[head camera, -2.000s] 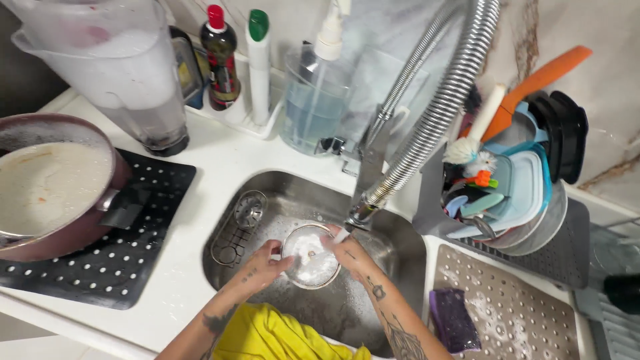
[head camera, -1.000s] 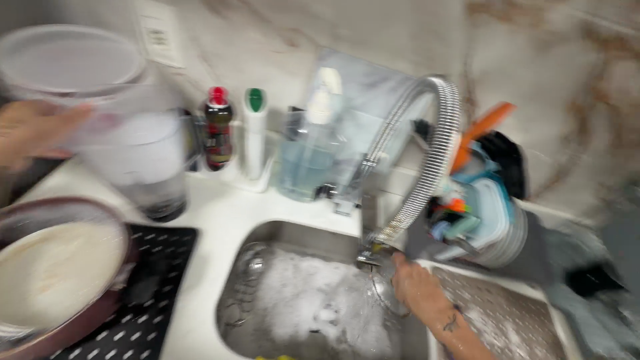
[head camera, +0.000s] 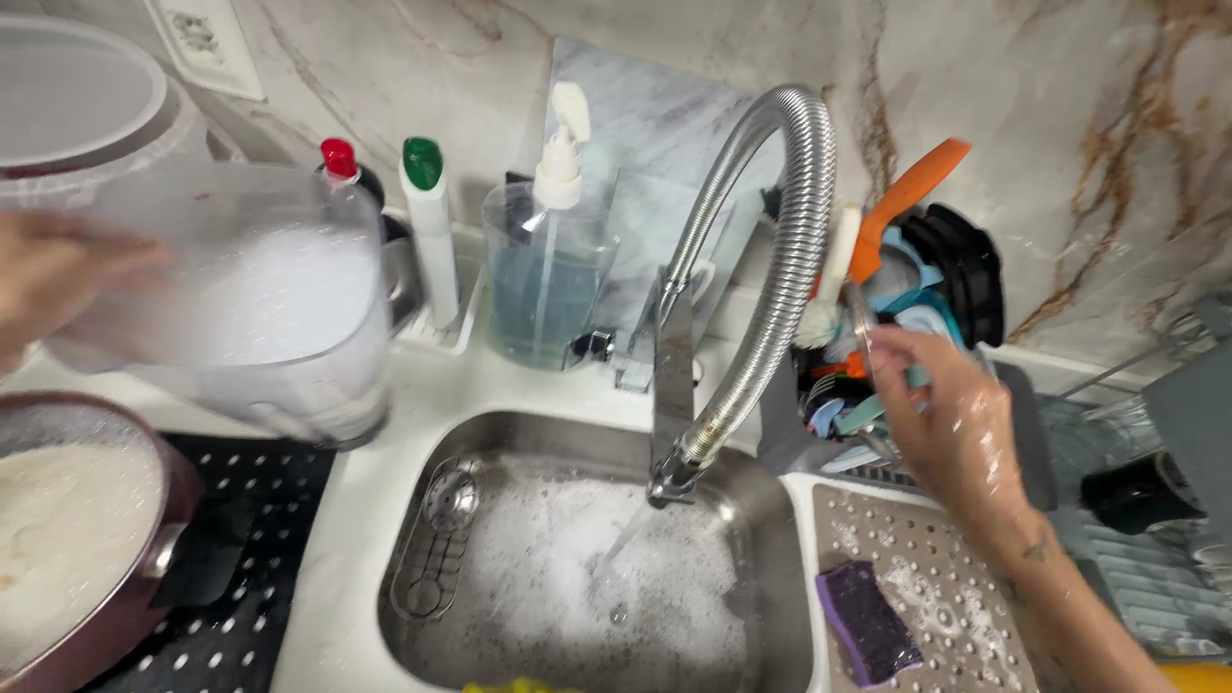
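Observation:
At the left edge, my left hand (head camera: 87, 279) is blurred against a clear plastic blender jug (head camera: 279, 289) with suds inside, which leans over the counter; whether the fingers grip it is unclear. My right hand (head camera: 948, 423), wet, pinches a thin round rim-like object (head camera: 859, 327), seen edge-on, in front of the dish rack's utensils. Water runs from the coiled spring faucet (head camera: 808, 221) into the foamy steel sink (head camera: 770, 558). A wire rack (head camera: 423, 577) with a metal strainer lies along the sink's left side.
A pot (head camera: 77, 539) of whitish liquid stands on a black perforated mat (head camera: 260, 549). Behind the sink are a soap dispenser (head camera: 549, 279) and bottles. A purple sponge (head camera: 869, 621) lies on the beige draining mat (head camera: 938, 577). The full dish rack (head camera: 818, 443) stands at right.
Both hands were at a round item in the sink; now they are far apart. The right has risen from beside the faucet to the dish rack. The jug, upright before, now tilts toward the sink.

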